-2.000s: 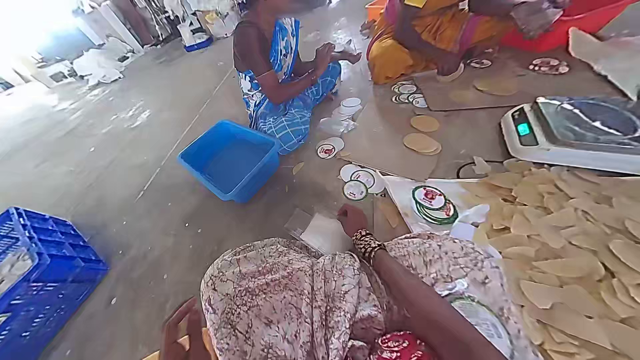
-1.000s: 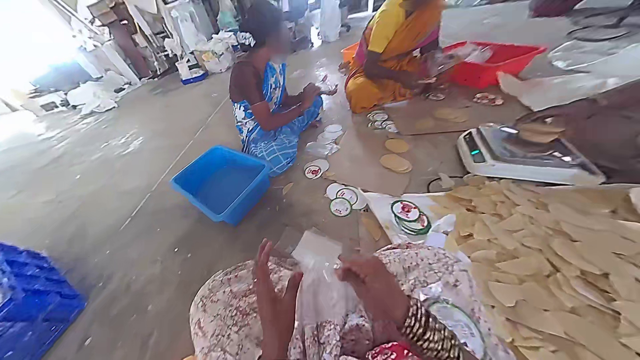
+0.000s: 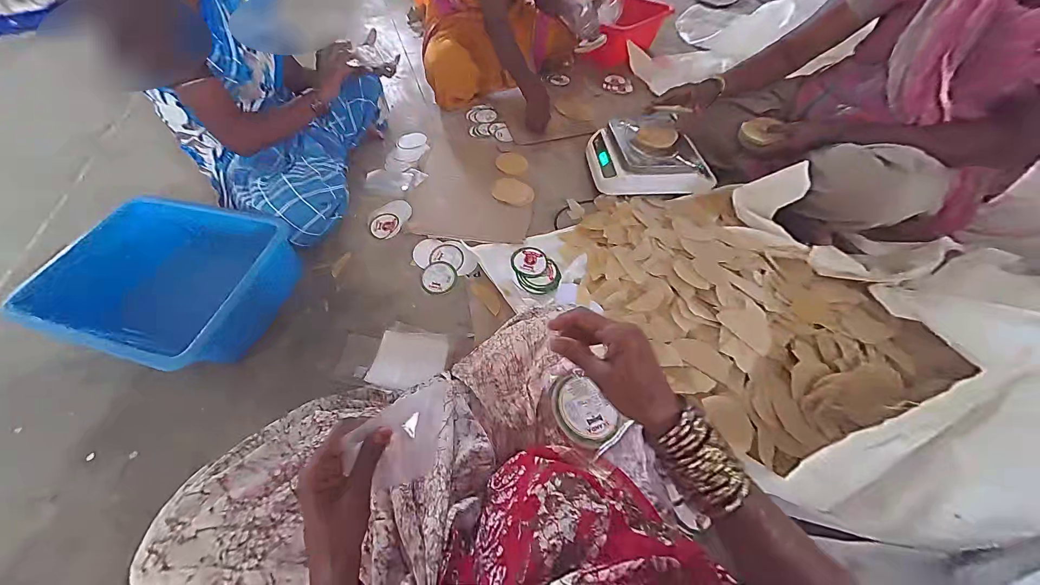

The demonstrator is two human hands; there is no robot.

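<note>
My left hand (image 3: pixel 345 471) holds a clear plastic bag (image 3: pixel 410 435) between thumb and fingers over my lap. My right hand (image 3: pixel 621 361), with bangles at the wrist, is raised with its fingers curled and parted, holding nothing that I can see. Just below it, a round printed label (image 3: pixel 587 408) in clear plastic lies on my lap. A stack of white plastic bags (image 3: pixel 409 359) rests on the floor by my knee. Round green-edged labels (image 3: pixel 536 270) lie on the sheet beyond my right hand, with more round labels (image 3: pixel 439 277) to their left.
A blue tub (image 3: pixel 154 276) stands at left. Thin yellowish discs (image 3: pixel 731 325) are heaped on a white sheet (image 3: pixel 894 431) at right. A digital scale (image 3: pixel 650 158) carries discs behind the heap. Three people sit around, near a red tub (image 3: pixel 630 32) and a cardboard sheet (image 3: pixel 463 195).
My left hand now has a clear bag in it, away from the stack where both hands were. My right hand has moved right, over the label on my lap. The view has swung right.
</note>
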